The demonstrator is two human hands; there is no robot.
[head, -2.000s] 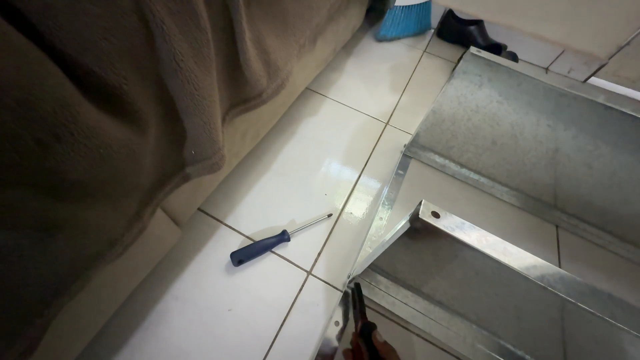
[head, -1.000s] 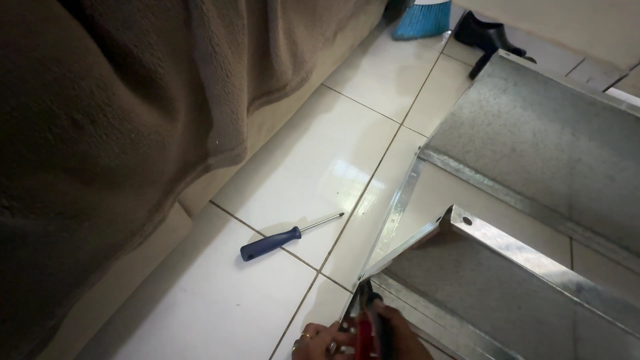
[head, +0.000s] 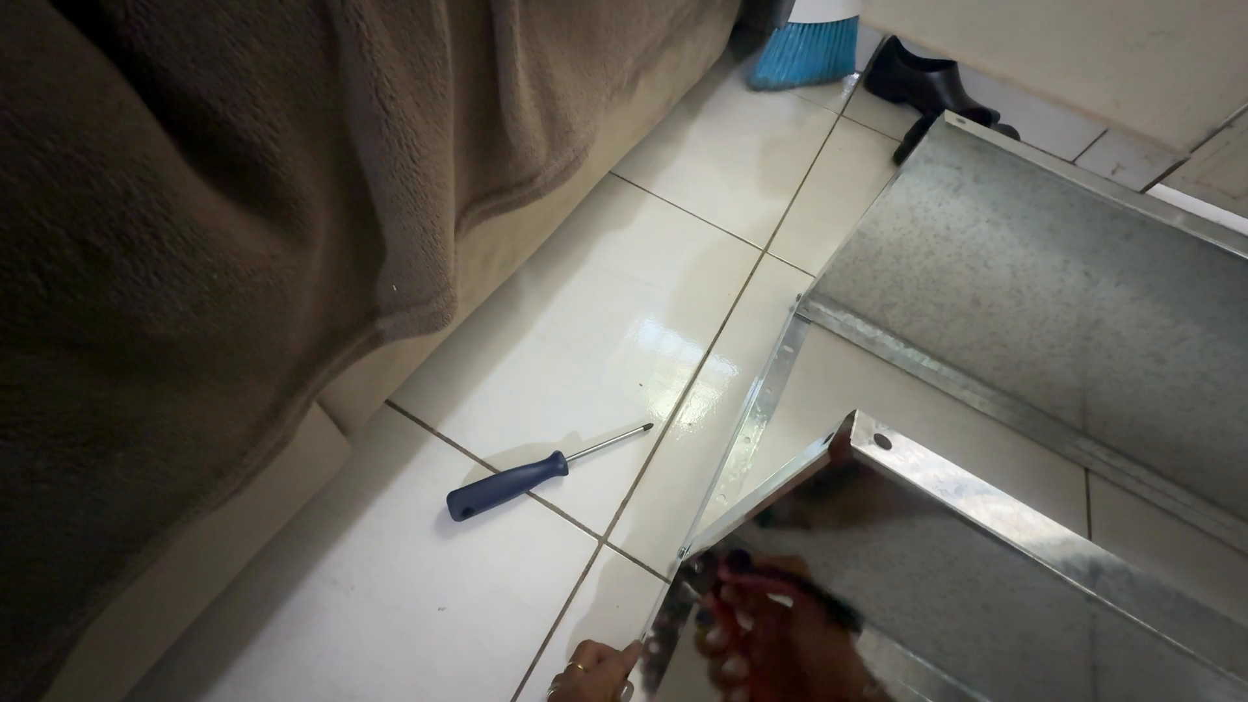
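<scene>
At the bottom edge my left hand [head: 597,671], a ring on one finger, pinches the edge of a thin metal upright [head: 756,429] of a galvanized shelf frame. My right hand [head: 790,634], blurred by motion, is closed on a red-and-black hand tool [head: 736,604], probably pliers, beside the corner where the upright meets a metal shelf panel [head: 965,497]. The tool's jaws are too blurred to read. A second shelf panel [head: 1033,253] is joined to the upright further up. A screwdriver with a blue handle [head: 507,486] lies on the tiles left of the frame.
On the left stands an upholstered piece of furniture [head: 390,366] with a brown blanket [head: 292,195] draped over it. A blue-bristled broom [head: 804,54] and black shoes [head: 921,78] are at the top, near the wall. White floor tiles [head: 546,331] lie between furniture and frame.
My left hand, out of view two seconds ago, came in beside my right hand and is now apart from it, lower left on the upright. More of the red tool shows.
</scene>
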